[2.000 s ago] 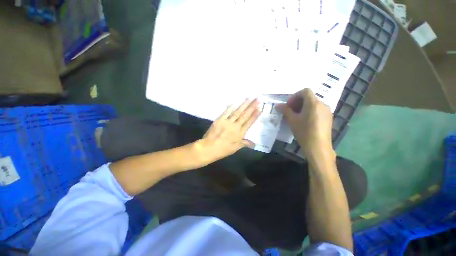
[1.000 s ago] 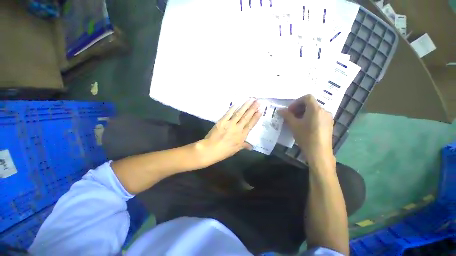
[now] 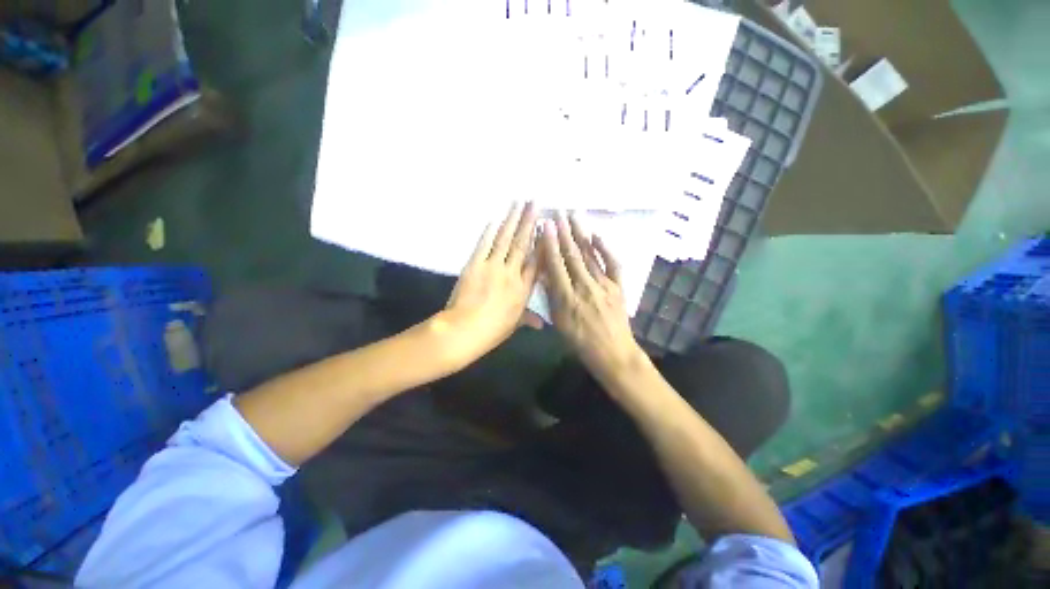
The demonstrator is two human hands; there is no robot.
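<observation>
My left hand (image 3: 493,285) lies flat, palm down, at the front edge of the white board (image 3: 403,138). My right hand (image 3: 590,301) lies flat beside it, fingers extended and pressing on a small white sheet (image 3: 632,264). Most of that sheet is hidden under my hands. A pile of printed sheets (image 3: 698,196) with short dark dashes overlaps at the right part of the board. More dashed pieces lie toward its far side.
A grey ribbed crate (image 3: 760,150) shows under the board. An open brown carton (image 3: 841,173) with small white pieces stands at the right. Blue crates (image 3: 92,380) are at the left, more blue crates (image 3: 996,334) at the right. A brown carton (image 3: 29,173) is at the far left.
My right hand has moved left from the pinch at the sheet's right side and now lies flat next to my left hand. The whole view has shifted, so the board appears further left.
</observation>
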